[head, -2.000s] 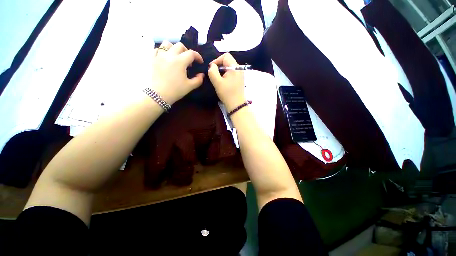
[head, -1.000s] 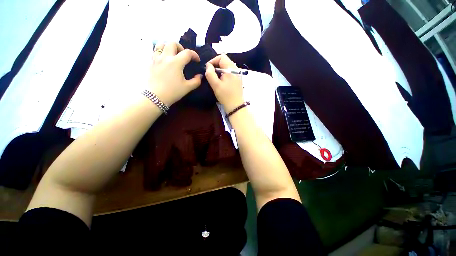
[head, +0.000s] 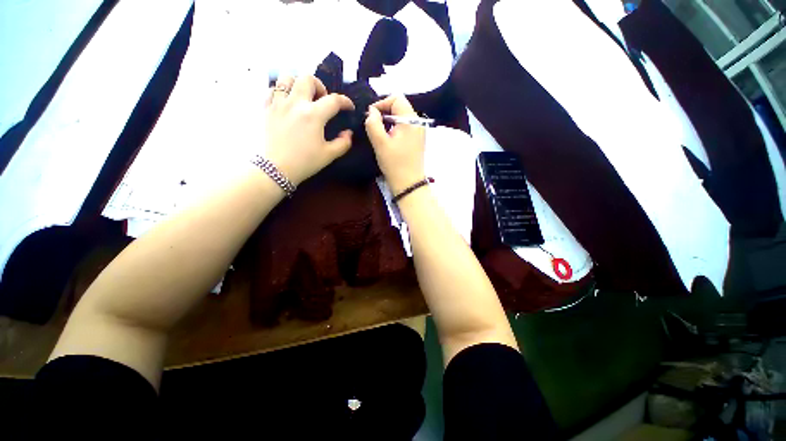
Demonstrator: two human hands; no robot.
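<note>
Small dark cut pieces [head: 349,125] lie in an overlapping pile at the centre, between my hands. My left hand [head: 303,125] rests on their left side with thumb and fingertips pressing on them; whether it grips one is hidden. My right hand [head: 396,138] holds a thin pale marking pen [head: 414,121], its tip end at the right side of the dark pieces. The exact contact point is too small to see. Dark red-brown cut pieces [head: 302,250] are piled below my hands near the table edge.
A smartphone [head: 510,198] with lit text lies right of my right forearm, a red ring [head: 562,269] below it. White pattern pieces [head: 224,112] and long dark panels [head: 552,121] spread around. The brown table's front edge [head: 371,310] is near; green floor [head: 586,344] shows below right.
My right hand and the pen have moved slightly, and the pen's angle has shifted a little. My left hand stays on the dark pieces.
</note>
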